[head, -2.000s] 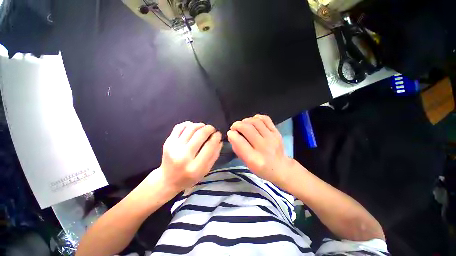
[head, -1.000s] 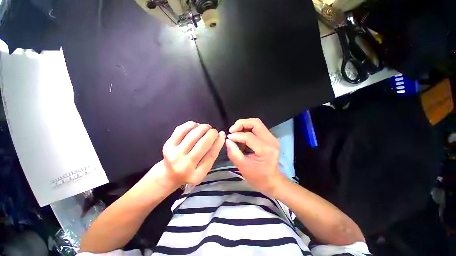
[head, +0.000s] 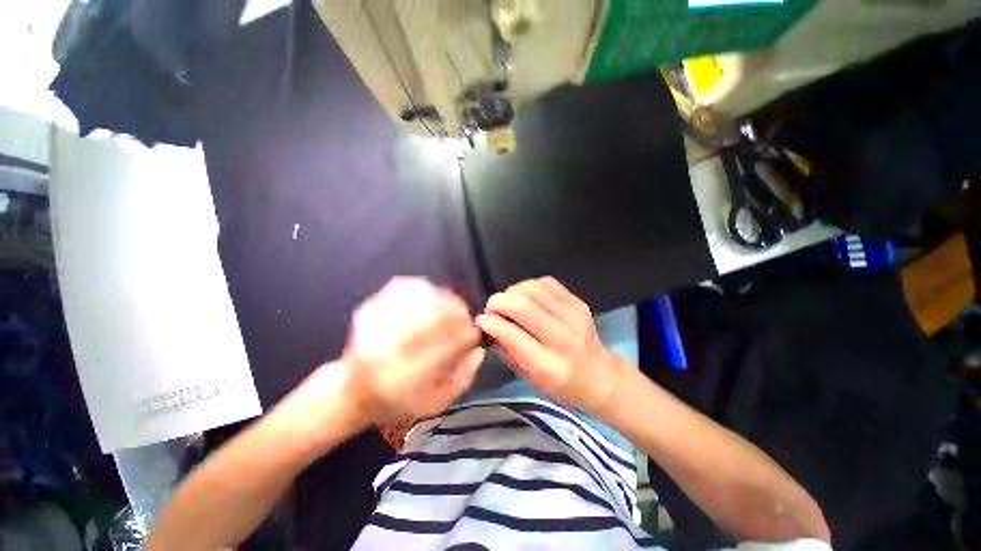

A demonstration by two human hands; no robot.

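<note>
A large black cut panel [head: 323,237] lies flat under the machine and reaches the table's front edge. A narrow dart or seam fold [head: 473,231] runs from the presser foot and needle [head: 460,149] down to my hands. My right hand [head: 549,336] pinches the panel's near edge at the fold with its fingertips. My left hand [head: 414,347] is blurred, its fingers curled beside the right fingertips at the same edge. Whether it grips the cloth is hidden by blur.
The cream and green sewing machine head [head: 645,38] stands ahead. Black-handled scissors [head: 753,205] lie at right. Crumpled black cloth [head: 140,75] is at far left, above the white table surface [head: 151,291]. A blue object [head: 665,331] is below the table edge.
The view has tilted up, showing more of the machine head. My left hand has become blurred with movement; my right fingers have closed more tightly at the fold.
</note>
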